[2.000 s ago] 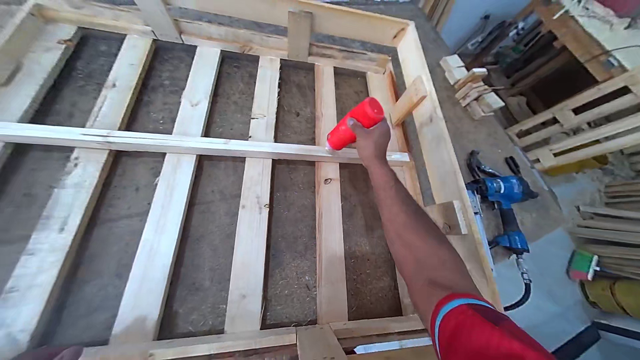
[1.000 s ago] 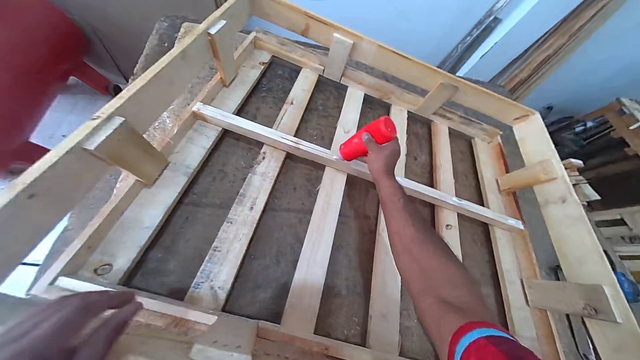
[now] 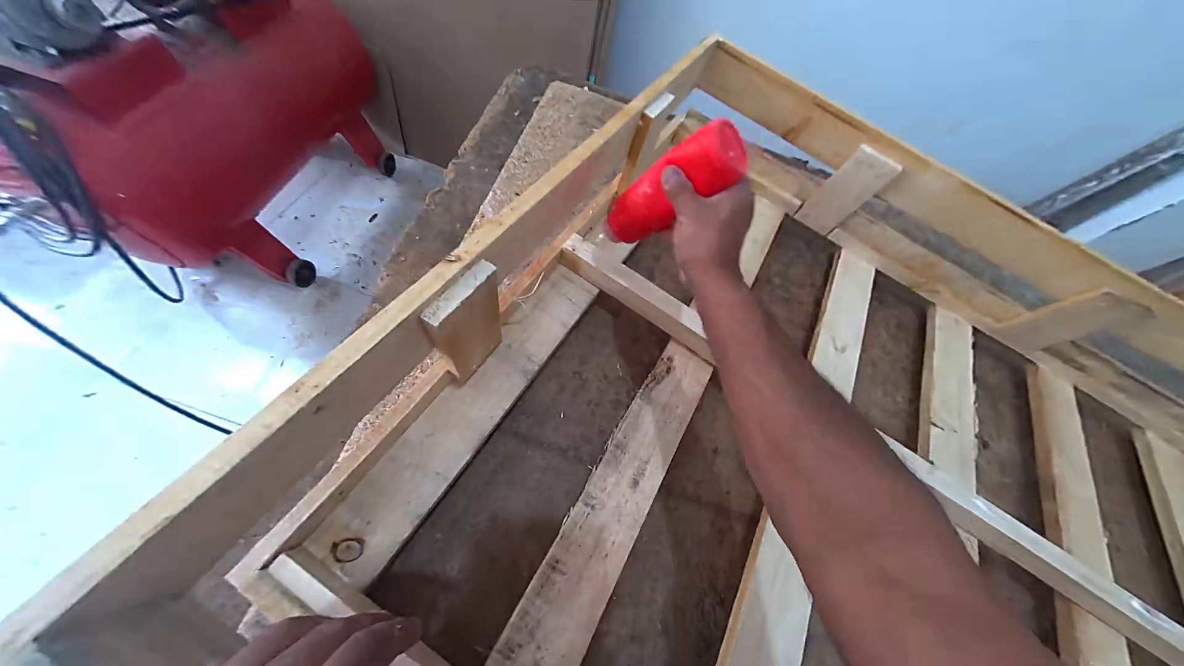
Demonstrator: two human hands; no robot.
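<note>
My right hand [image 3: 710, 222] grips a red plastic squeeze bottle [image 3: 680, 180], tilted with its tip down to the left, near the far-left end of a long wooden batten [image 3: 638, 294]. That batten lies across several wooden slats [image 3: 615, 490] inside a wooden frame [image 3: 370, 356]. Wet-looking pale streaks show on its top towards the right. At the bottom edge, my left hand [image 3: 324, 643] is partly in view over the frame's near corner; its fingers look loosely bent, and whether it touches the wood I cannot tell. Short wooden blocks [image 3: 462, 319] stand against the frame's inner sides.
A red air compressor [image 3: 203, 129] on feet stands on the floor at the upper left, with a black hose [image 3: 116, 370] running across the floor. The frame rests on a rough worktable [image 3: 481, 139]. A pale blue wall [image 3: 879, 65] rises behind it.
My right hand has carried the red bottle leftward along the batten, from its right end to its left end. The view has swung left, and the compressor shows more fully.
</note>
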